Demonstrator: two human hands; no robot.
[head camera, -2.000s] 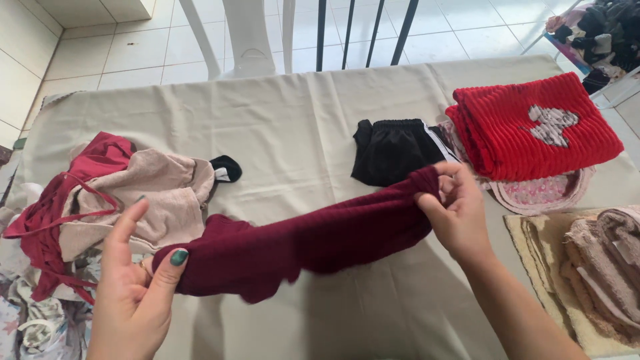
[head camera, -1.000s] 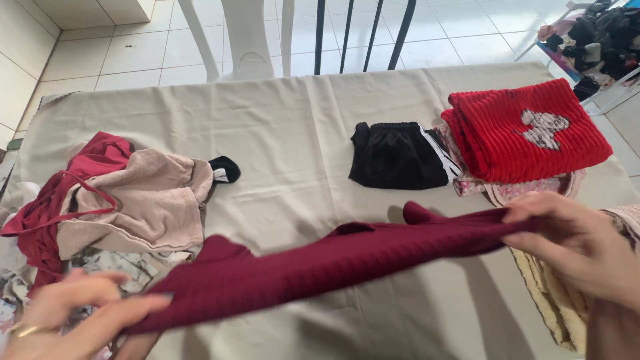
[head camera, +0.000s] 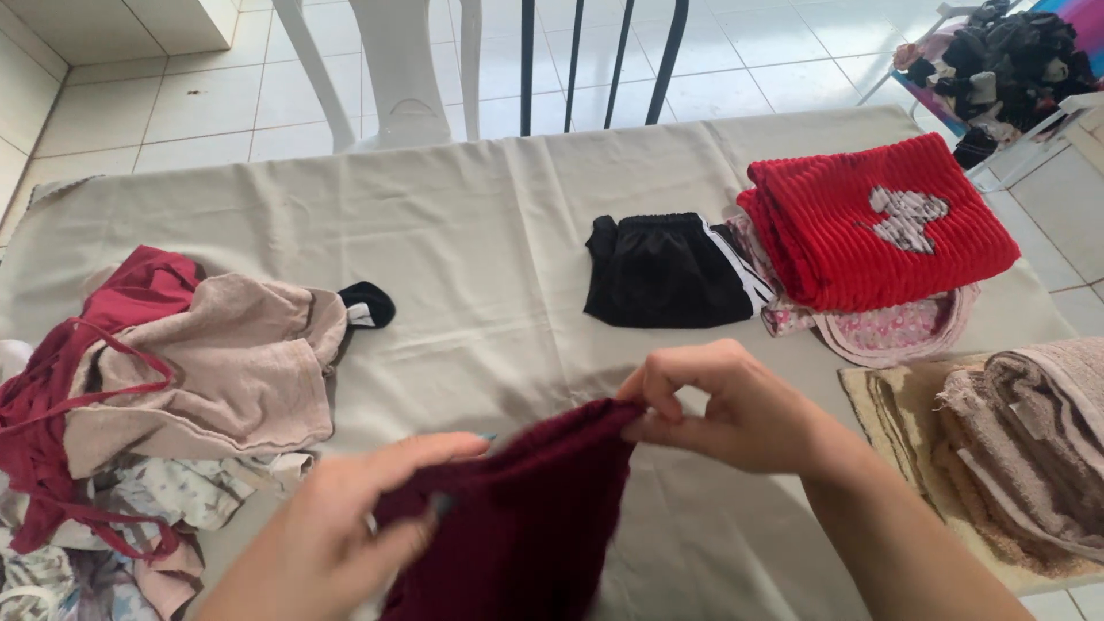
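Observation:
A dark maroon cloth garment (head camera: 526, 517) hangs between my hands over the near part of the table. My left hand (head camera: 345, 517) grips its upper left edge, while my right hand (head camera: 724, 410) pinches its upper right corner between thumb and fingers. The garment's lower end runs out of the frame. Beyond my right hand lie folded black shorts (head camera: 664, 272) with a white side stripe. They touch a folded red ribbed cloth (head camera: 880, 224) with a pale appliqué, stacked on a pink patterned piece (head camera: 901, 326).
At the left, a pile holds a beige cloth (head camera: 216, 371), a crimson strappy garment (head camera: 142, 289), a black sock-like item (head camera: 371, 306) and printed clothes (head camera: 181, 487). Folded towels (head camera: 1026, 431) lie at the right. A white plastic chair (head camera: 401, 78) stands behind the tablecloth (head camera: 448, 224); dark clothes (head camera: 1018, 60) are heaped beyond.
My hands have come closer together. The maroon garment, stretched sideways between them before, now hangs downward with its upper edge held.

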